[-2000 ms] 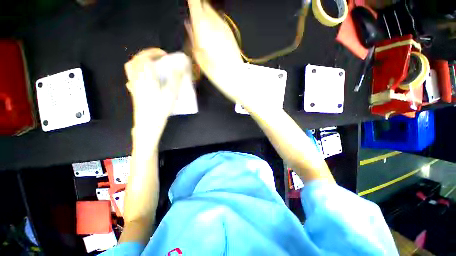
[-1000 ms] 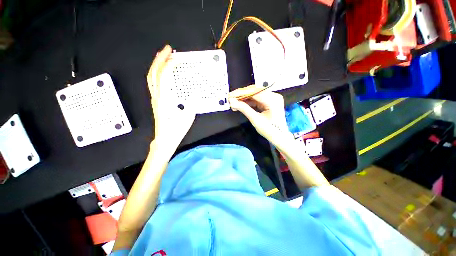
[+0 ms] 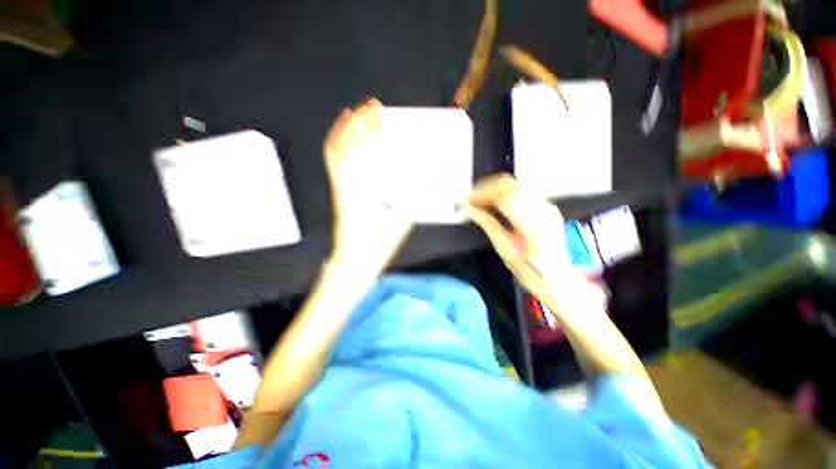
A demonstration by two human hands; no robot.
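Note:
The picture is blurred. A white box (image 3: 431,160) lies at the centre of the black bench. My left hand (image 3: 359,174) holds its left side. My right hand (image 3: 513,220) is at its lower right corner with thumb and fingers close together; blur hides whether they hold the plug of the yellow-orange cable. The cable (image 3: 478,57) runs to the box's top right edge, and another piece crosses onto the white box on the right (image 3: 564,142).
Another white box (image 3: 229,194) and a tilted one (image 3: 69,240) lie to the left. A red tape dispenser (image 3: 720,87) stands at the right. Trays below the bench edge hold boxes and red pieces (image 3: 194,403). A blue bin (image 3: 761,203) is at the lower right.
The whole view has shifted, so bench items appear further right. The orange cable length that was at my right hand no longer shows there. Both hands remain at the same box.

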